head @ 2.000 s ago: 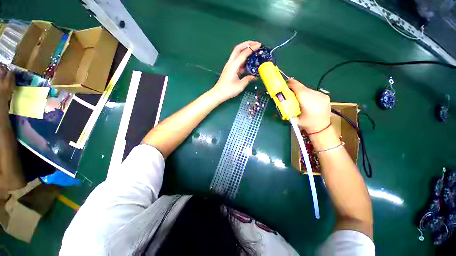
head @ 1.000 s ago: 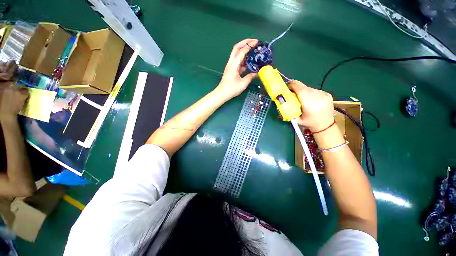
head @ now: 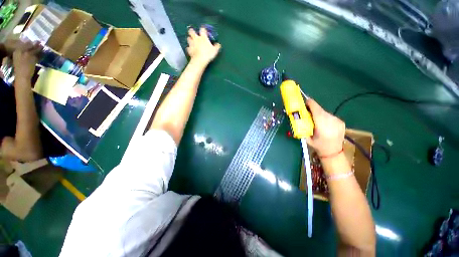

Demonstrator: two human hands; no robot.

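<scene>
My left hand is stretched far forward beside the grey-white post. A blurred dark-blue unit is at its fingertips, partly hidden; I cannot tell if it is gripped. My right hand holds the yellow hot glue gun, nozzle pointing forward. A long whitish glue stick trails from its back. Another round blue unit with a short pale wire lies on the green bench just left of the nozzle. Small red wired components lie on the far end of the perforated strip.
A cardboard parts box with red components stands under my right wrist. A black cord loops at the right. More blue units lie at far right. A metal post, open brown boxes and a coworker's arm are at left.
My left hand has moved from the gun's nozzle to the far left. A blue unit now lies on the bench by the nozzle. The gun has drawn back slightly, and the view has shifted.
</scene>
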